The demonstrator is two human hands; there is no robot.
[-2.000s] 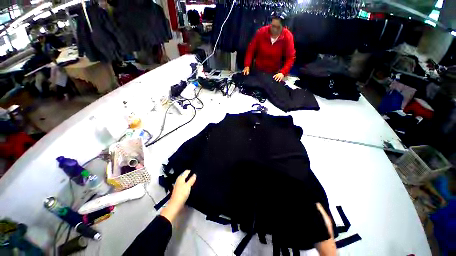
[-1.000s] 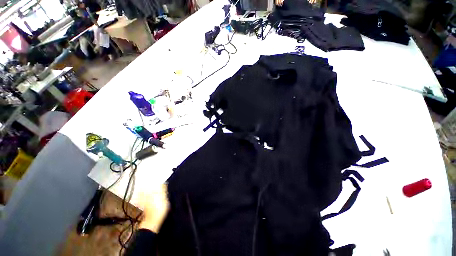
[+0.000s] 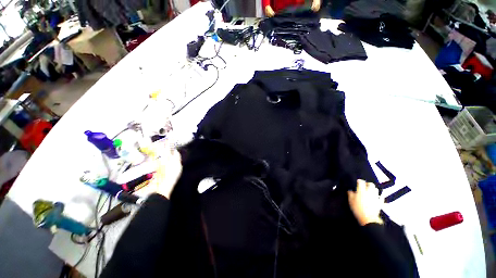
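A black garment (image 3: 261,119) lies spread in front of me on the white table (image 3: 380,125), with another black layer over its near part. A hanger hook (image 3: 298,64) shows at its far end. My left hand (image 3: 167,171) is at the left edge of the near layer; its fingers are blurred and washed out. My right hand (image 3: 365,201) lies on the cloth at the right edge, fingers partly hidden against it. Black straps (image 3: 397,194) stick out on the right.
At left are a purple bottle (image 3: 101,142), a teal corded tool (image 3: 61,218), dark spools (image 3: 115,213) and markers. A red cone (image 3: 446,220) and a thin stick (image 3: 417,244) lie right. More black garments (image 3: 333,44) and a person's hands (image 3: 270,10) are beyond.
The view has tilted down since the first frame. A black layer now covers the near part of the spread garment. My right hand, out of view one second ago, is back at the right edge.
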